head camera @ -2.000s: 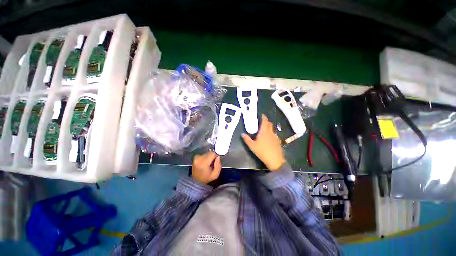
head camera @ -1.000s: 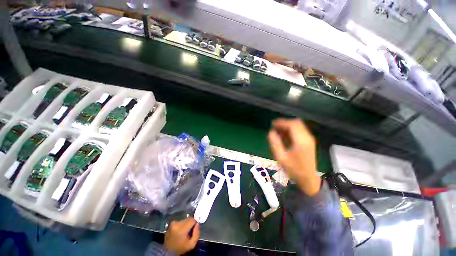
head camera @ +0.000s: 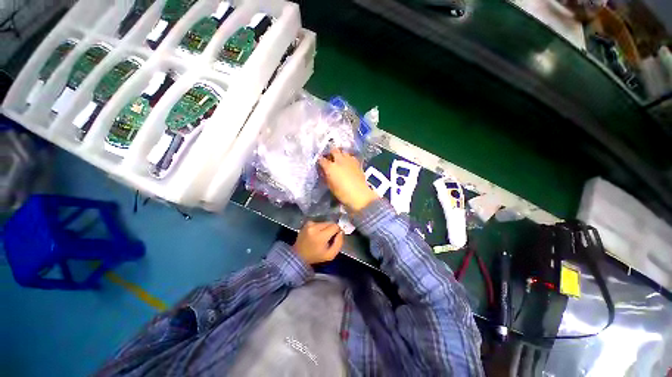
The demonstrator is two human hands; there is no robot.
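A large clear plastic bag [head camera: 289,153] lies beside the foam trays. My right hand [head camera: 345,178] is on its right side, fingertips at the crinkled plastic; whether they hold anything is hidden. A white housing half [head camera: 377,181] lies partly under my right forearm. My left hand [head camera: 319,242] is closed at its narrow handle end, near the bench's front edge. A second white housing half [head camera: 403,187] lies just right of it. A third white housing half [head camera: 452,211] lies further right, with a pale narrow piece at its lower end.
Foam trays [head camera: 221,171] with green circuit boards stand at left. Red-handled pliers [head camera: 485,274] and a thick black cylinder [head camera: 505,291] lie at right, beside a black box with a yellow label [head camera: 569,280]. A dropper bottle [head camera: 371,116] stands behind the bag. A blue stool [head camera: 63,243] stands lower left.
My right hand has come from raised over the right side of the bench, left and down to the bag. My left hand stays at the first housing's handle end. The camera view has turned and tilted down.
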